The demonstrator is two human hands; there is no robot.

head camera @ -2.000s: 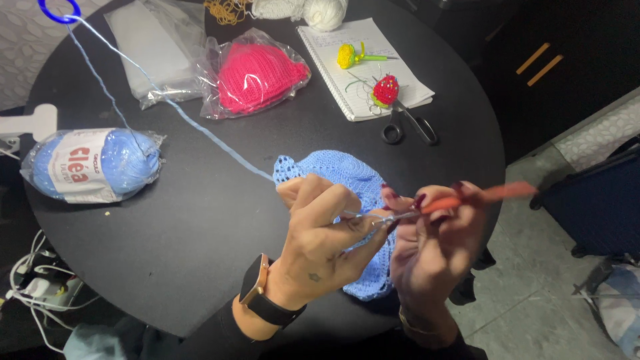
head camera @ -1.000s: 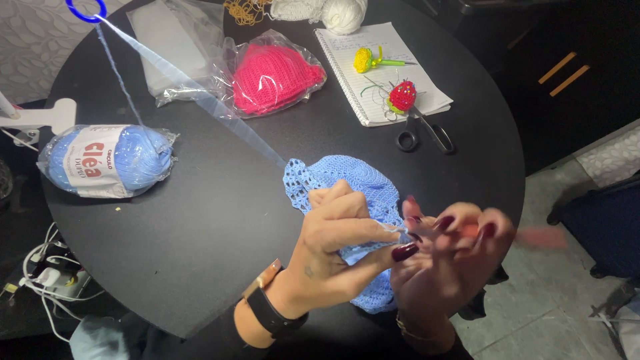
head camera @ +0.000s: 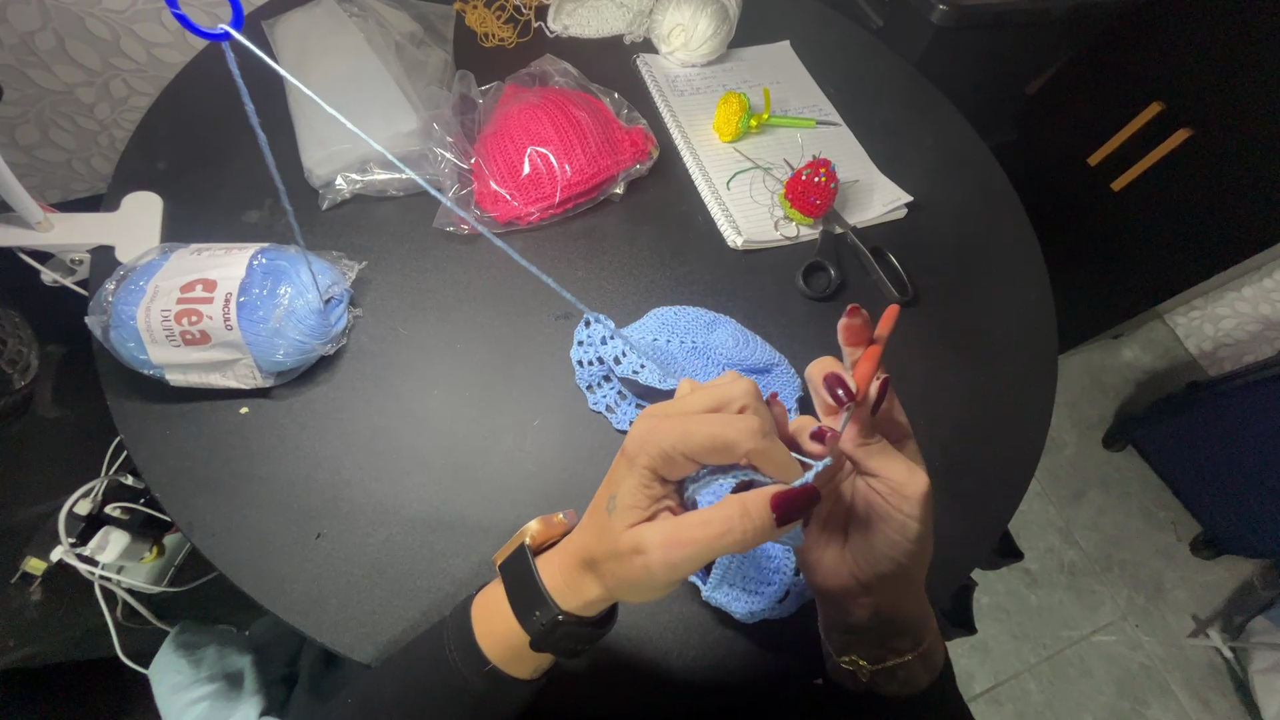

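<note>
My left hand [head camera: 690, 480], with a watch on its wrist, pinches the edge of a light blue crochet piece [head camera: 715, 345] between thumb and fingers. An orange-handled crochet hook [head camera: 872, 365] is in my right hand [head camera: 870, 490], its metal shaft pointing down to the stitches beside my left fingertips. Part of the piece is hidden behind both hands; its openwork border shows at the left. Light blue yarn [head camera: 420, 180] runs from the piece up to a blue ring [head camera: 207, 12], then down to a wrapped ball of blue yarn [head camera: 225, 312].
A bagged pink crochet piece [head camera: 555, 150] lies beside a clear plastic bag [head camera: 360, 100]. On a spiral notebook [head camera: 700, 150] rest a yellow crochet flower [head camera: 735, 117] and a red pincushion [head camera: 811, 188], by black-handled scissors [head camera: 820, 278]. White yarn [head camera: 695, 25] sits behind. Cables [head camera: 110, 540] lie at lower left.
The hook in my right hand has swung from nearly level to steeply upright. My left hand still pinches the blue piece.
</note>
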